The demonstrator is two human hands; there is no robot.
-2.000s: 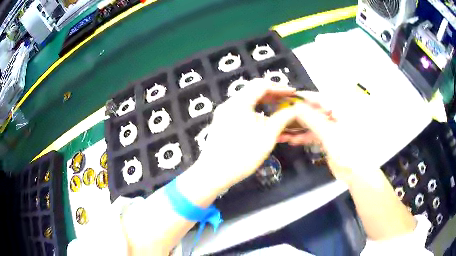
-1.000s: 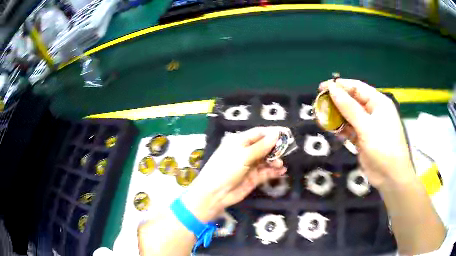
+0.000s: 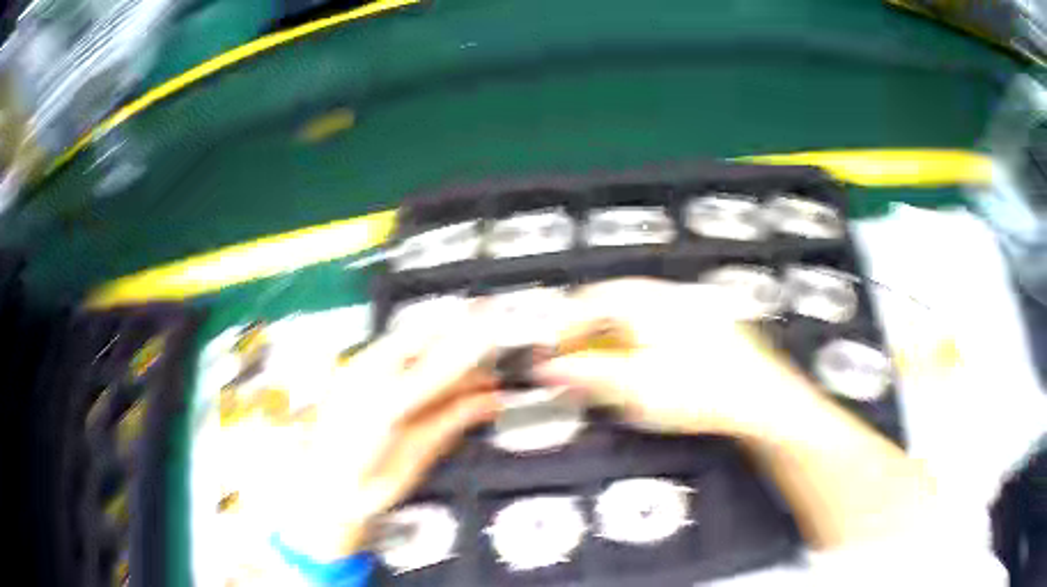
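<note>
The frame is strongly blurred. My left hand (image 3: 431,401) and my right hand (image 3: 666,361) meet above the middle of the black foam tray (image 3: 735,482). A dark round module (image 3: 519,367) is between my fingertips, at my left hand's fingers; its details cannot be told. A bit of an amber disc (image 3: 603,338) shows among my right fingers, mostly hidden. Silvery-white ring-like housings sit in the tray pockets, such as one at the front (image 3: 536,530) and one at the right (image 3: 853,369). My hands hide the middle pockets.
A white sheet (image 3: 287,459) with several amber discs lies left of the tray. A second dark tray (image 3: 172,459) with amber pieces is at the far left. Another white sheet (image 3: 953,287) lies at the right. Green matting with yellow tape (image 3: 241,264) runs behind.
My hands were apart, the left with a silvery round module and the right with a raised amber disc. They have come together, the right hand moving down and left. The view has shifted.
</note>
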